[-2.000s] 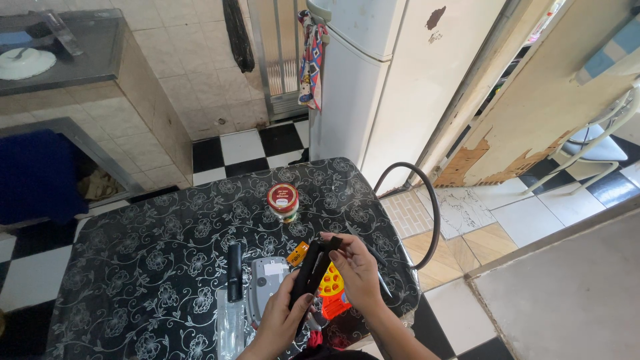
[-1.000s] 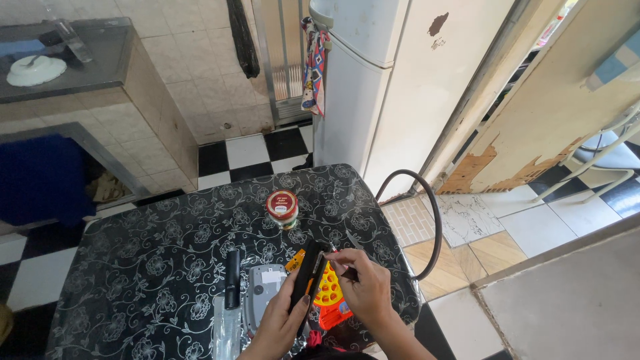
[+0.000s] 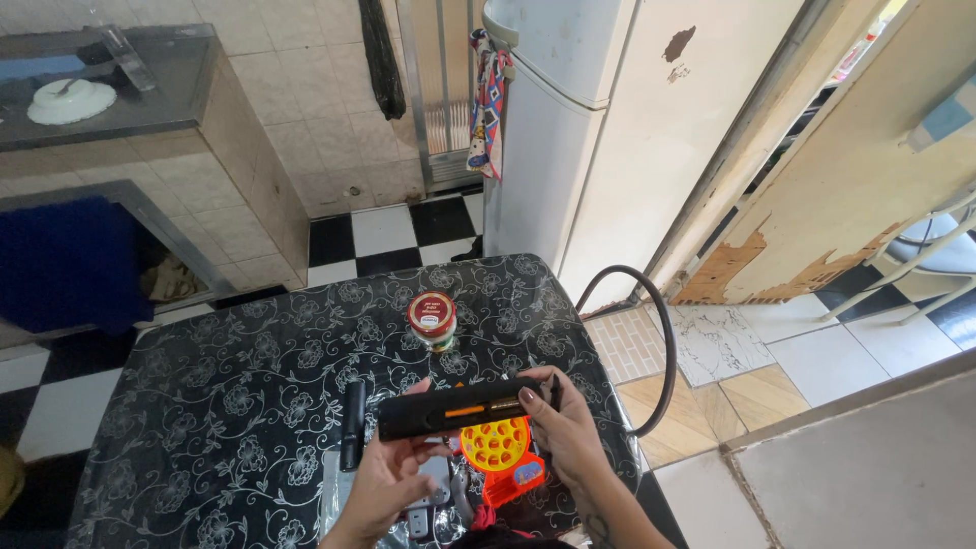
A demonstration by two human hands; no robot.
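A black remote control with its battery compartment uncovered lies level across both hands, a battery visible inside it. My left hand supports its left end from below, fingers behind it. My right hand grips its right end, thumb beside the battery slot, with a small black piece, perhaps the cover, between the fingers. Under the hands are a yellow and orange plastic toy and a grey device, partly hidden. A second black, elongated object lies left of them. Behind stands a glass jar with a red lid.
The table has a black floral cover. A black curved tube arches beside its right edge. Beyond stand a white refrigerator and, at upper left, a counter with a white dish. A chair is at far right.
The black remote has turned from a steep slant to nearly level, its open compartment now facing the camera. My left hand has shifted beneath its left end.
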